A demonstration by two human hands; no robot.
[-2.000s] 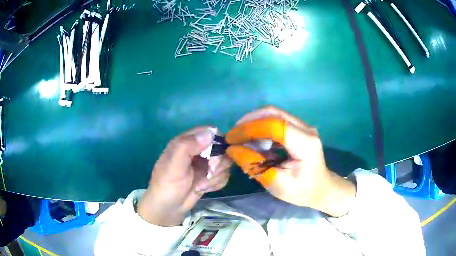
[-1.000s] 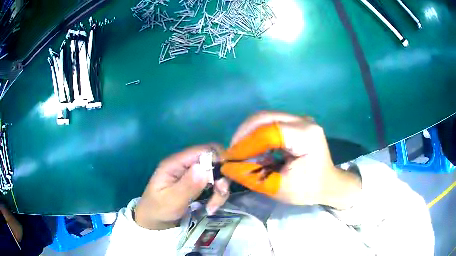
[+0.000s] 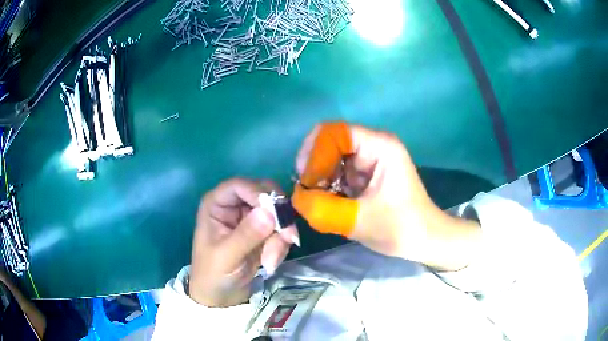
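Note:
My left hand (image 3: pixel 237 236) is bare and holds a white connector housing (image 3: pixel 272 203) between thumb and fingers. Black wires (image 3: pixel 285 214) show at the housing's right side. My right hand (image 3: pixel 373 190) wears orange finger cots on thumb and index finger and is just right of the housing. Its fingers pinch a thin dark wire (image 3: pixel 308 188), and small shiny tips show inside the curled hand. Fine detail at the fingertips is blurred.
A harness bundle (image 3: pixel 100 113) lies at upper left on the green mat. A heap of short silver sticks (image 3: pixel 267 30) is at upper centre, with one loose stick (image 3: pixel 170 118) apart. White cables (image 3: pixel 517 16) lie at upper right past a dark line. Blue stools (image 3: pixel 575 183) stand beyond the mat's edge.
My right hand has turned and its fingertips have risen, with thumb and index more apart. The left hand still holds the housing. The view has shifted, so table items appear farther left and the harness bundle lower.

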